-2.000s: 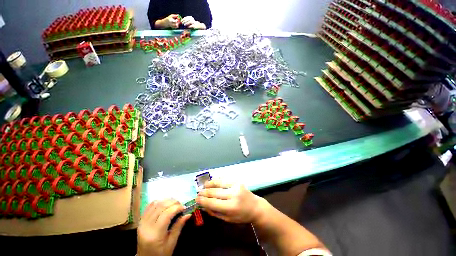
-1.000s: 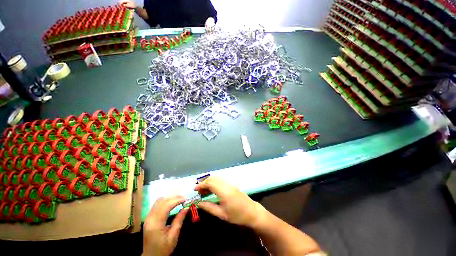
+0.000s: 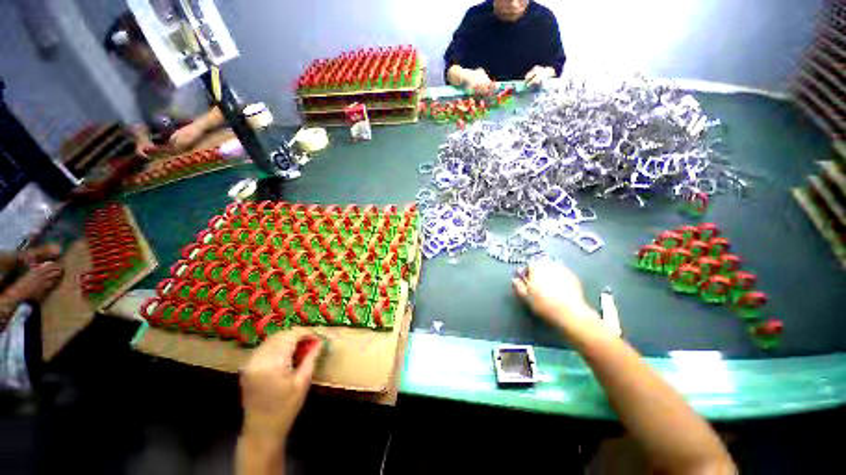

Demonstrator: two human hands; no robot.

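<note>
My left hand (image 3: 271, 385) holds a green-and-red unit (image 3: 306, 349) over the front edge of the cardboard tray (image 3: 357, 360), beside tight rows of the same units (image 3: 288, 264). My right hand (image 3: 552, 292) reaches to the near edge of the pile of square frames (image 3: 557, 153); whether its fingertips grip a frame is not clear. The fixture (image 3: 515, 365), a dark block with a pale square rim, lies on the green edge strip (image 3: 455, 366) with nothing held over it.
Loose units (image 3: 705, 264) lie at right. A pale flat stick (image 3: 609, 311) lies beside my right forearm. Stacked trays stand at far right (image 3: 830, 195) and far left (image 3: 362, 102). A dark stand (image 3: 237, 116) and tape roll (image 3: 311, 139) are behind the tray. People work across and at left.
The view has turned left. My hands have parted: the left moved with a unit to the tray, the right moved forward to the frame pile. The fixture is now uncovered.
</note>
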